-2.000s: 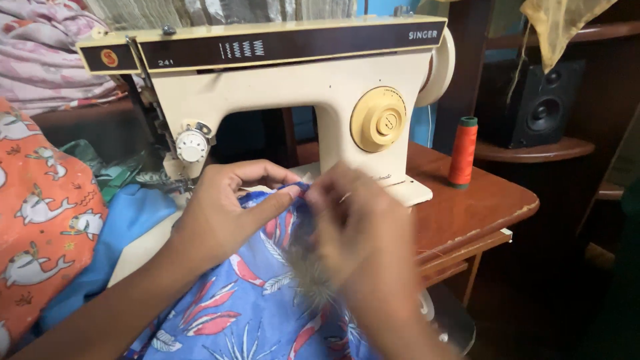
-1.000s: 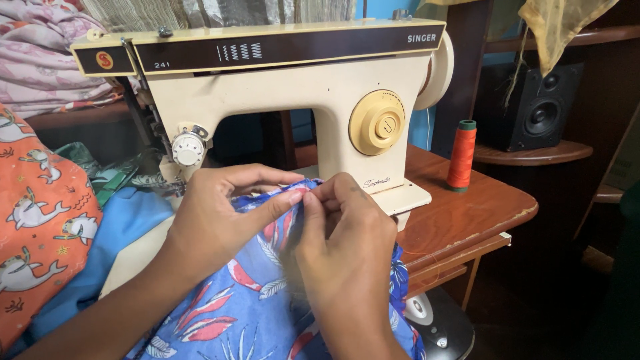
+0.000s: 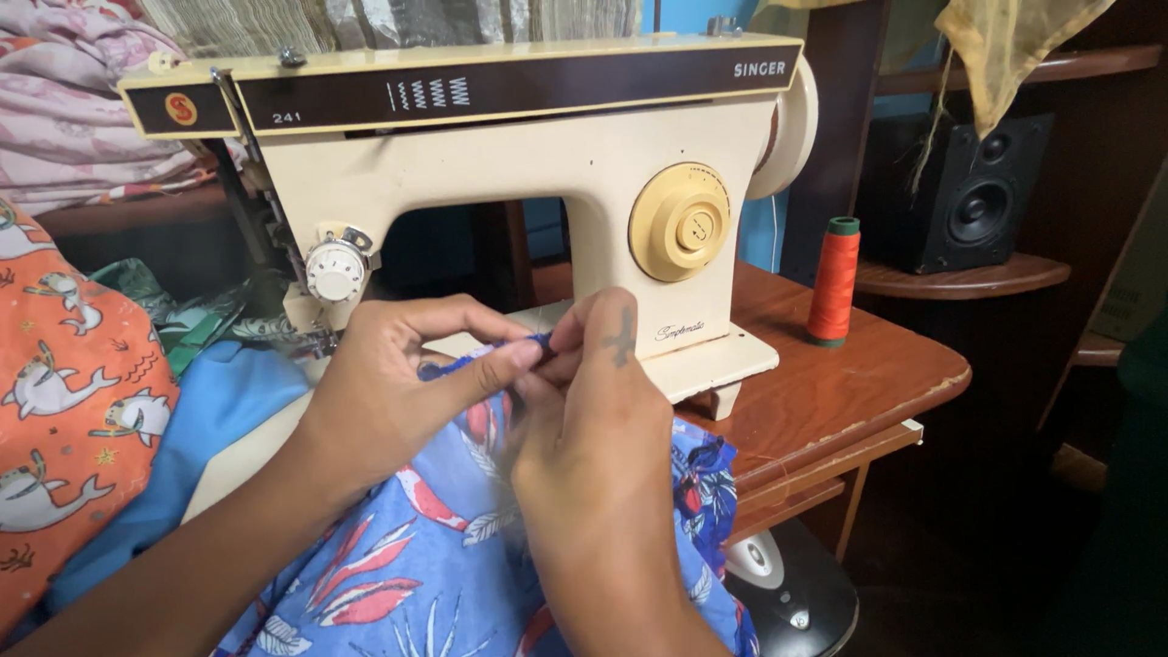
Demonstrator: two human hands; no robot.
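Note:
My left hand [image 3: 401, 383] pinches the edge of a blue leaf-printed fabric [image 3: 392, 557] between thumb and forefinger. Close beside it, my right hand [image 3: 589, 401] grips the same edge, its fingertips nearly touching the left ones. Both hands are in front of the arm of a cream Singer sewing machine [image 3: 474, 164]. From the fingers the fabric hangs down toward the bottom of the view. The fingertips partly hide the pinched edge.
An orange cone of thread [image 3: 834, 283] stands on the wooden table [image 3: 876, 374], right of the machine. Orange dolphin-print fabric [image 3: 82, 401] and plain blue cloth [image 3: 219, 411] lie at the left. Behind are folded pink fabric [image 3: 82, 109] and a black speaker [image 3: 976, 201] on a shelf.
Both hands keep hold of the fabric edge. Since one second ago, my right hand has turned so that more of its back and thumb side shows.

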